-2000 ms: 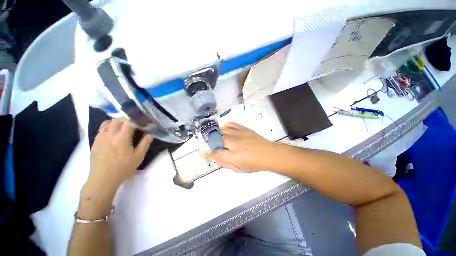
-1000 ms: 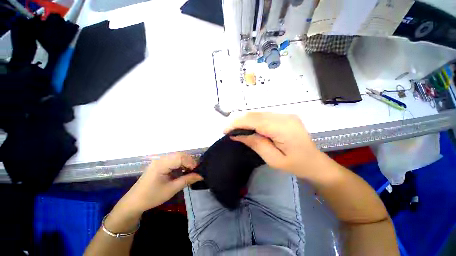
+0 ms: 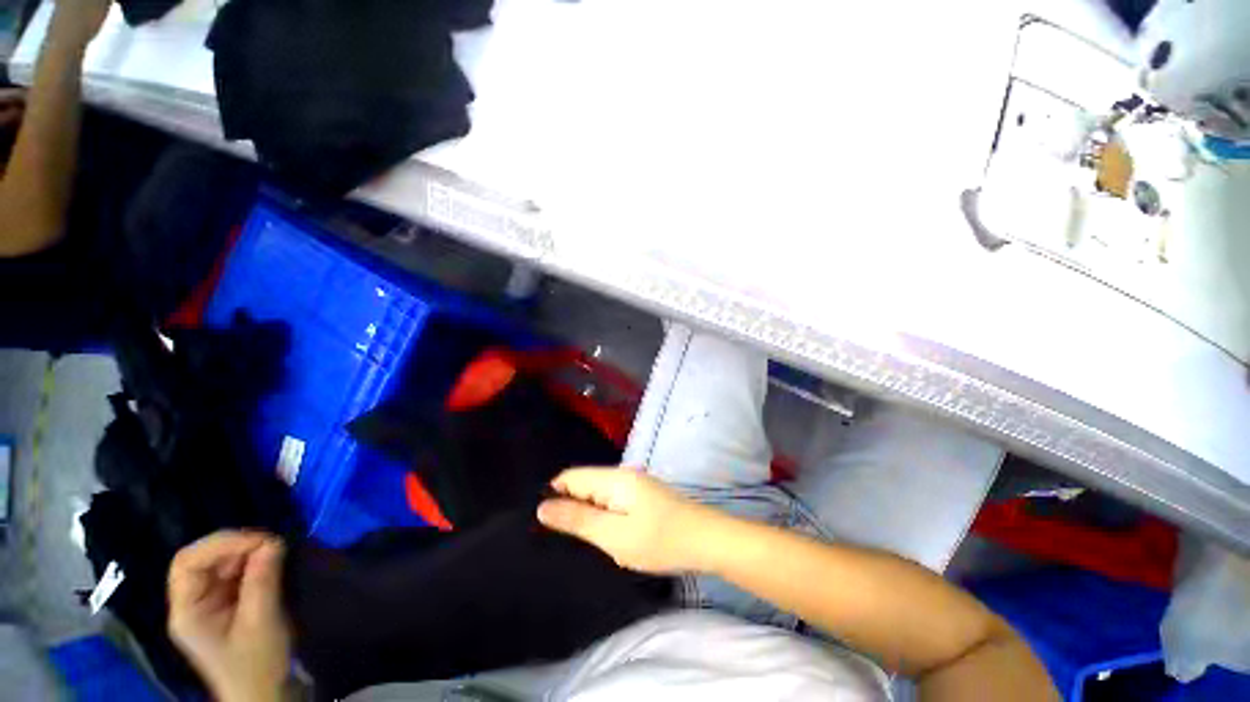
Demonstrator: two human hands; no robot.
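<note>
A black garment piece [image 3: 452,597] is stretched out over the wearer's lap, below the table edge. My right hand [image 3: 617,518] pinches its upper right part between thumb and fingers. My left hand [image 3: 233,610] is at its left end, blurred, with fingers curled at the fabric. The sewing machine head [image 3: 1206,62] is cut off at the top right. Its needle plate [image 3: 1049,185] shows with no black fabric on it.
Black panels [image 3: 343,82] lie at the table's upper left, hanging over its edge [image 3: 603,268]. A blue bin [image 3: 322,343] with black and red fabric stands below left. Another blue bin [image 3: 1083,638] is at lower right. Another person's arm [image 3: 41,151] is at upper left.
The view has turned left and down. The black piece, bunched in both hands at the table edge a second ago, is now spread out longer, lower and over the lap. The hands are farther apart.
</note>
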